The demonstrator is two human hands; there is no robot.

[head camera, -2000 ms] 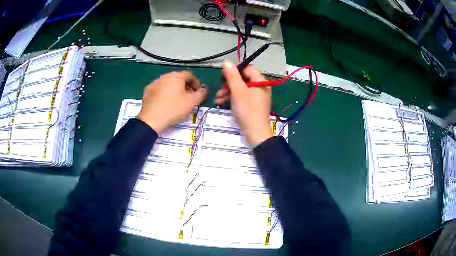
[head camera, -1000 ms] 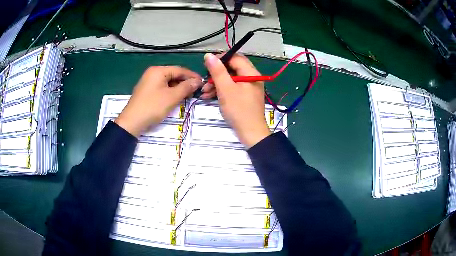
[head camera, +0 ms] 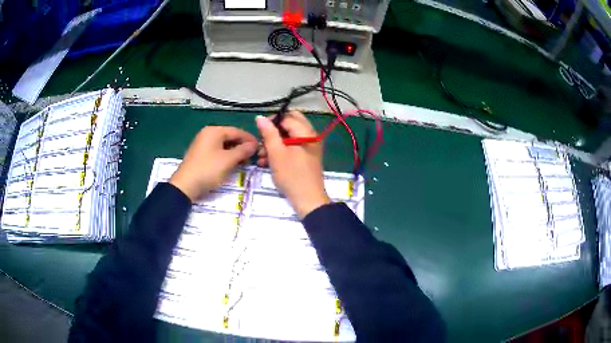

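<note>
A white tray (head camera: 261, 275) with rows of white strips and yellow patches (head camera: 337, 307) lies in front of me, partly under my forearms. My left hand (head camera: 216, 157) is above its top edge with the fingertips pinched; thin lead wires (head camera: 245, 194) run up towards them, and the tiny connector is too small to make out. My right hand (head camera: 289, 157) holds the red probe (head camera: 301, 141) and the black probe (head camera: 283, 115), with its fingertips close beside my left fingertips. The probe tips are hidden or blurred.
A thick stack of trays (head camera: 57, 167) stands at left, wire ends sticking out. A smaller stack (head camera: 532, 204) lies at right. A grey instrument (head camera: 288, 43) stands at the back, with probe cables (head camera: 345, 124) running to it. A black power cable (head camera: 234, 104) lies before it.
Since a second ago, the view has tilted up, showing more of the instrument. My right hand and the probes have shifted left over the tray, and the probe cable loop has moved left.
</note>
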